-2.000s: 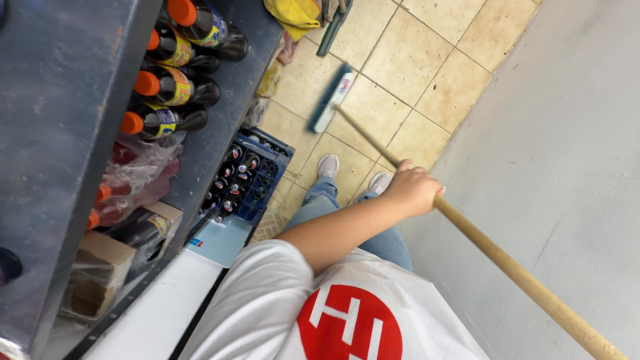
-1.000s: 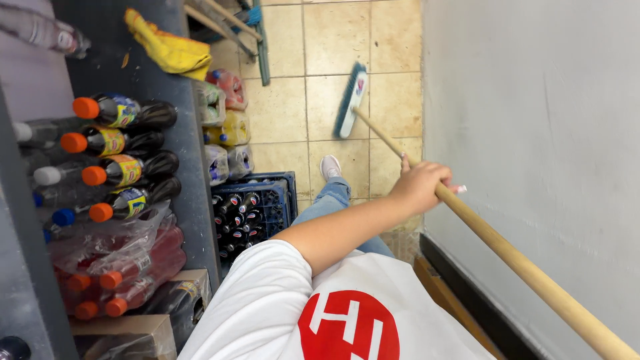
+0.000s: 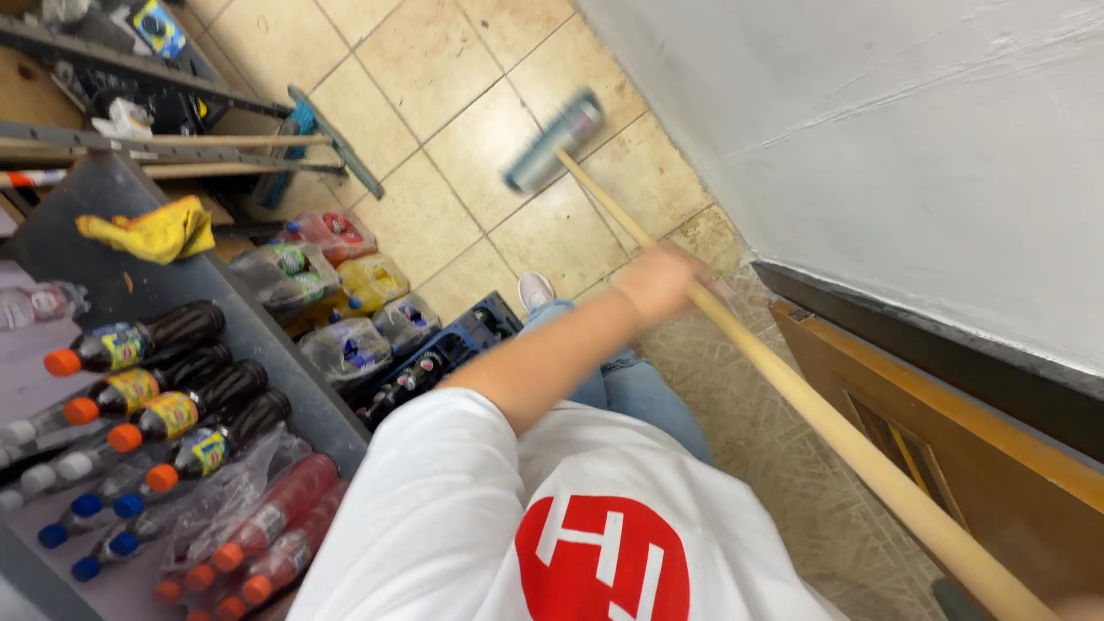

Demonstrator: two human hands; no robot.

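Observation:
A broom with a pale wooden handle (image 3: 802,392) crosses the view from the lower right to its head (image 3: 556,142). The white head with blue-green bristles is at the tiled floor, blurred. My left hand (image 3: 664,280) is closed around the handle, partway up from the head; my left arm reaches across my body. A blurred sliver of my right hand (image 3: 1080,605) shows at the bottom right corner, beside the upper part of the handle; its fingers are out of view.
At left, a grey shelf (image 3: 285,345) holds dark bottles (image 3: 203,392) and a yellow cloth (image 3: 155,231). Wrapped bottle packs (image 3: 345,349) and a blue crate (image 3: 496,315) stand on the floor beside it. Another broom or squeegee (image 3: 336,142) lies beyond. A grey wall (image 3: 845,112) and brown wooden panel (image 3: 966,457) flank the right.
The view has turned and shifted. My left hand stays around the broom handle throughout. The right hand's edge shows at the corner now, unlike in the earlier frames.

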